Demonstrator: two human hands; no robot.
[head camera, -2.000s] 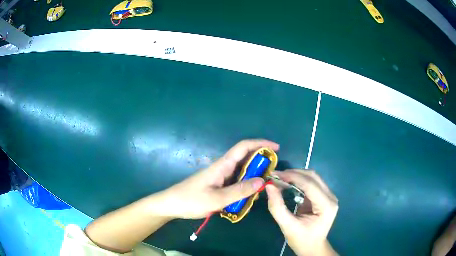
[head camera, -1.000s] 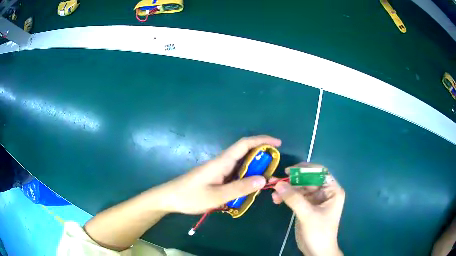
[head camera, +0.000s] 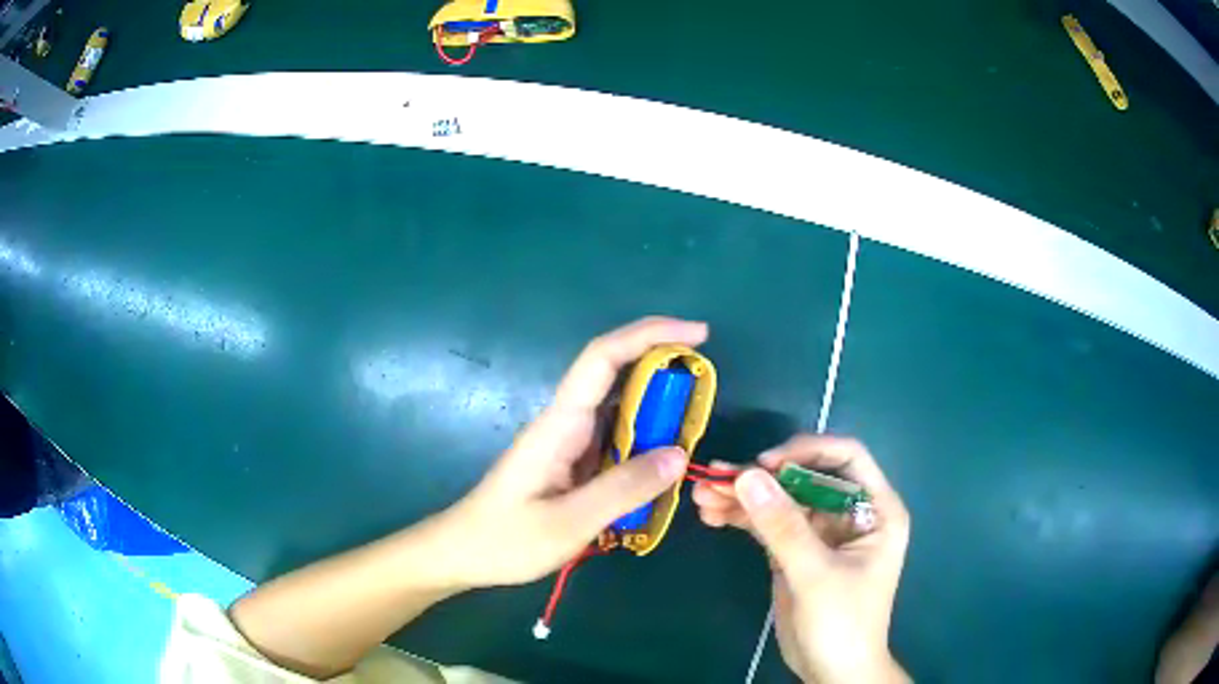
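Note:
My left hand (head camera: 562, 488) holds the yellow housing (head camera: 698, 394), open side up, with its thumb across the blue battery (head camera: 663, 408) inside. A red lead with a white plug (head camera: 542, 628) hangs from the housing's lower end. My right hand (head camera: 836, 561) is just right of the housing and holds the green circuit board (head camera: 818, 490) by thumb and fingers, outside the housing. Red wires (head camera: 711, 472) run from the housing to the board. A small silver or white part sits on the board's right end.
Beyond the white edge strip (head camera: 615, 131), the dark green belt carries a part-assembled unit (head camera: 542, 24), a narrow yellow cover (head camera: 1096, 63) and other yellow parts at the left. Another person's hand or arm (head camera: 1190, 648) shows at the lower right edge.
The housing has moved up and left and stands more upright. The board first came into clear view, then tilted in my right hand. The parts on the belt have moved right.

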